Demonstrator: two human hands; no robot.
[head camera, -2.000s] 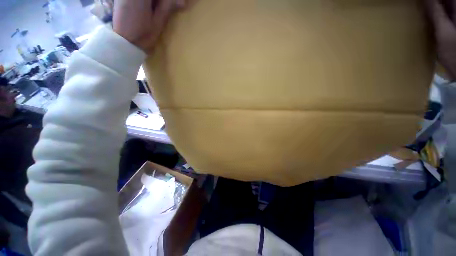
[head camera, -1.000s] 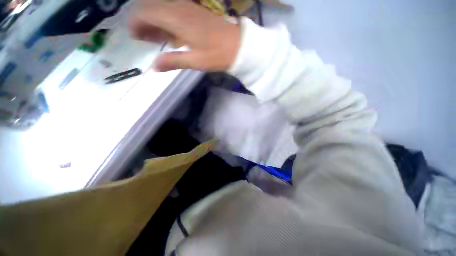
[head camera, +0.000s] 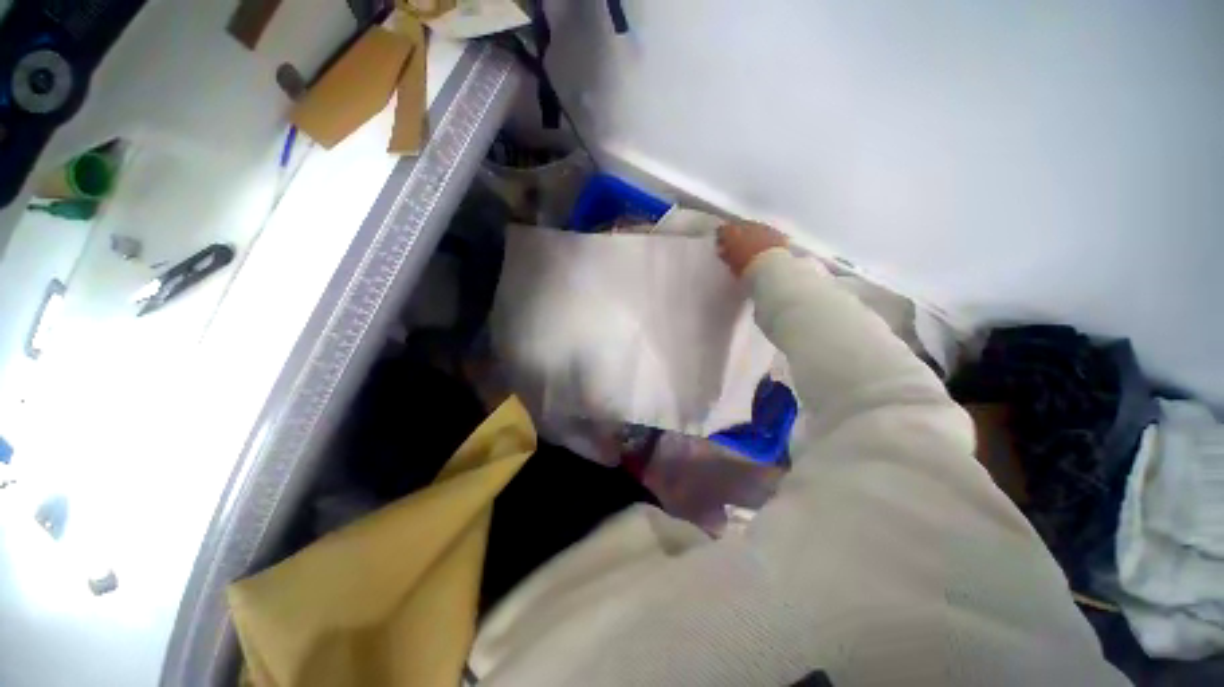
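My right hand (head camera: 752, 246) is at the far edge of a pale, whitish sheet (head camera: 631, 322) that lies over a blue bin (head camera: 620, 201) on the floor to the right. The fingers touch the sheet's upper right corner and seem to pinch it. The mustard-tan fabric panel (head camera: 383, 591) hangs folded over the table's front edge and my lap at the lower left. My left hand is out of the picture.
The white machine table (head camera: 201, 362) has a ruler strip (head camera: 403, 228) along its edge. Black thread snips (head camera: 187, 278), a green spool (head camera: 91, 175) and brown cardboard pieces (head camera: 356, 89) lie on it. Dark cloth (head camera: 1054, 416) and white cloth (head camera: 1181, 523) lie at the right by the wall.
The panel was held up by both hands, then lowered to the lower left. My right hand moved from over the table down to the sheet at the bin.
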